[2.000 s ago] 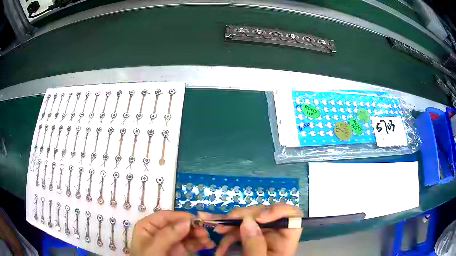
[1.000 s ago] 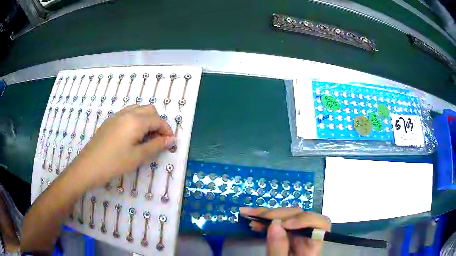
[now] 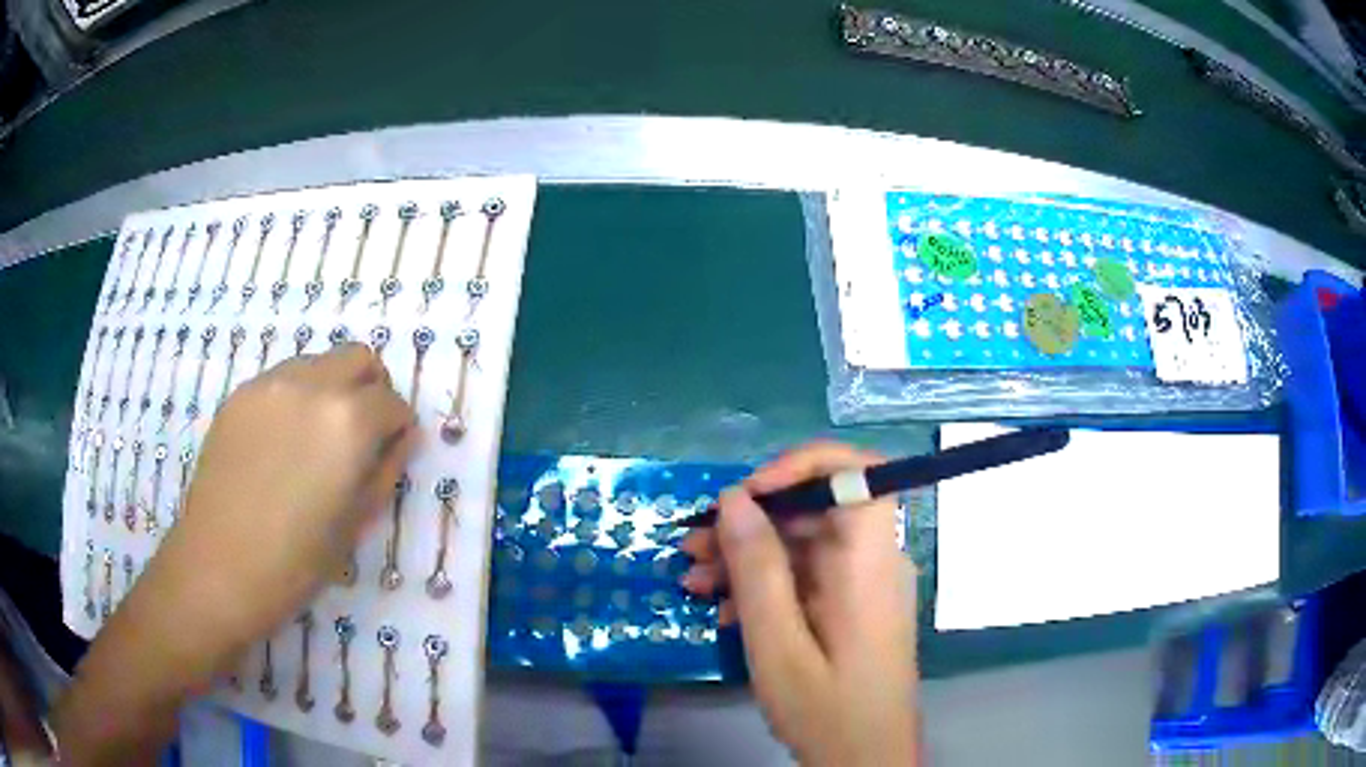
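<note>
The white foam board (image 3: 502, 300) at left carries rows of small round wired components (image 3: 454, 432). My left hand (image 3: 300, 450) is over the middle of the board, palm down, its fingertips bunched at the lower end of a second-row component. Whether they grip it is hidden. My right hand (image 3: 824, 584) holds black tweezers (image 3: 951, 460) with a pale band like a pen. Their tip points left over the dark blue die-cut sheet (image 3: 562, 607), which has rows of round pieces and shiny glare. I cannot tell whether a piece is on the tip.
A clear bag (image 3: 861, 393) at upper right holds light blue sheets with green and brown round labels and a number label (image 3: 1198, 336). A blank white sheet (image 3: 1109, 540) lies below. A blue bin (image 3: 1330, 412) stands at far right. A component strip (image 3: 989, 60) is on the green belt.
My left hand first left the right hand and reached onto the board, then shifted one component left. The tweezers moved from the left fingers to over the blue sheet, their back end now raised.
</note>
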